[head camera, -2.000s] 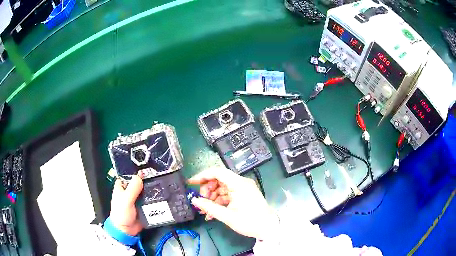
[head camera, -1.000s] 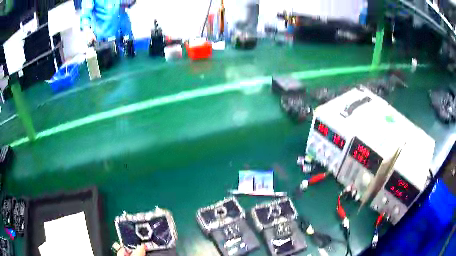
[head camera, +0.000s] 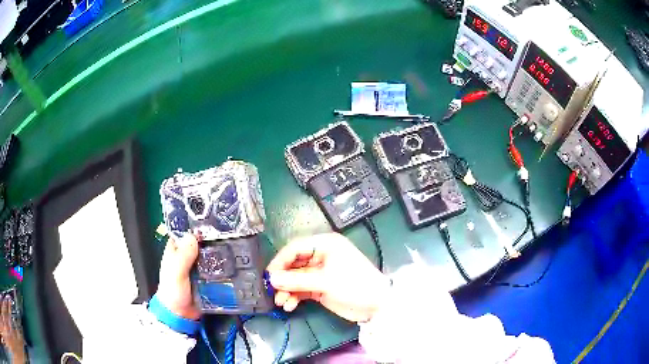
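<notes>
An open trail camera (head camera: 229, 274) is held upright by my left hand (head camera: 178, 276), which grips its left edge; a blue strap is on that wrist. Its camouflage half with the central lens is on top, and the black half with a bluish screen is below. My right hand (head camera: 320, 277) is at the camera's right edge. Thumb and finger pinch a tiny dark-blue piece, perhaps a memory card (head camera: 268, 279), mostly hidden by the fingertips. Two more open trail cameras, one in the middle (head camera: 349, 174) and one to its right (head camera: 421, 174), lie on the green mat with black cables at their lower edges.
Power supplies (head camera: 544, 78) with red digits and clip leads stand at right. A coiled black cable (head camera: 484, 193) lies beside the right camera. A blue-and-white leaflet (head camera: 378, 98) and thin pen lie behind. A black tray (head camera: 132, 213) with white paper is at left. Another hand (head camera: 11, 328) shows lower left.
The view tilted up, then back down. The held camera's screen has turned from white to bluish. My right hand, out of view one second ago, is again at the camera's right edge.
</notes>
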